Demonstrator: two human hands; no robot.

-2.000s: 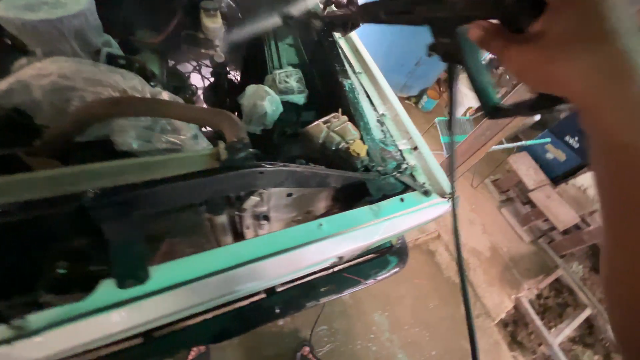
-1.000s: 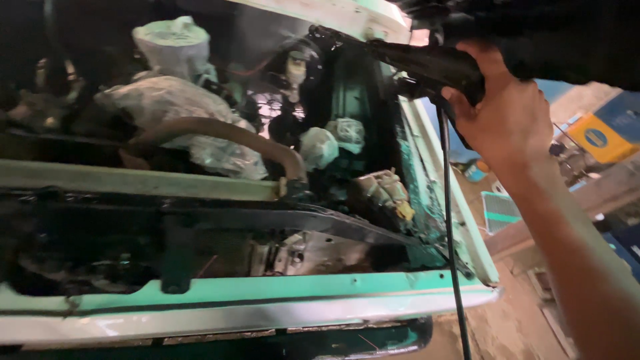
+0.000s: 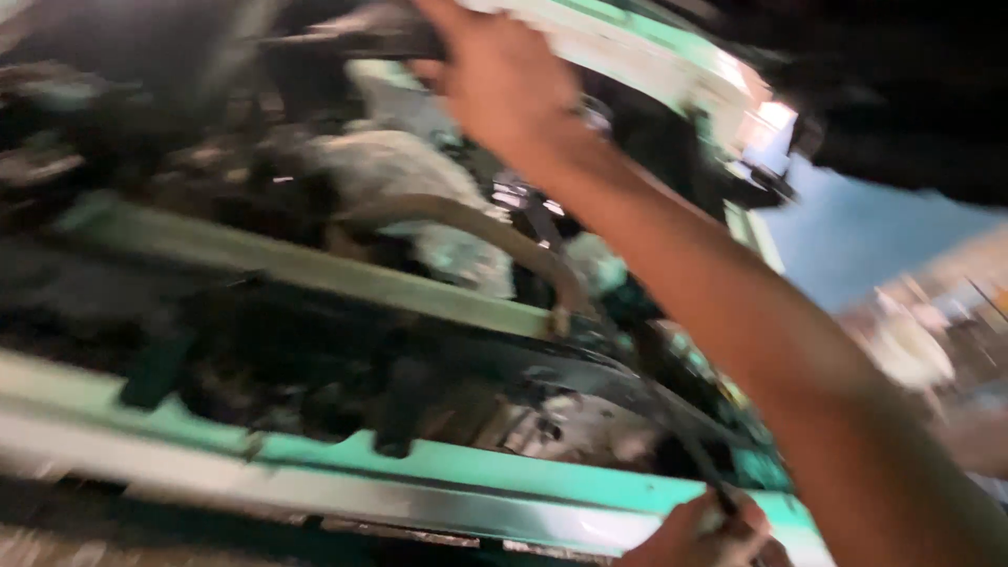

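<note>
My right hand (image 3: 512, 83) reaches over an open engine bay from the lower right, closed around a black spray gun (image 3: 386, 35) at the top; its grip is partly out of frame. A pale, blurred streak of spray lies left of the gun. At the bottom right, my left hand (image 3: 701, 531) holds the black hose (image 3: 681, 421), which runs up across the bay behind my right forearm. Below the gun, clear plastic wrap (image 3: 402, 161) covers an engine part, and a brown curved radiator hose (image 3: 472, 220) passes in front of it. Much is blurred.
A pale radiator top edge (image 3: 315, 272) crosses the bay. The green and white front body panel (image 3: 472, 472) spans the lower view. Another wrapped part (image 3: 594, 264) sits beside my forearm. Dark material overhangs at upper right, above a blue surface (image 3: 843, 228).
My right hand has moved left with the spray gun, from the bay's right side to above the wrapped engine part. My left hand has come into view on the hose. The view has shifted.
</note>
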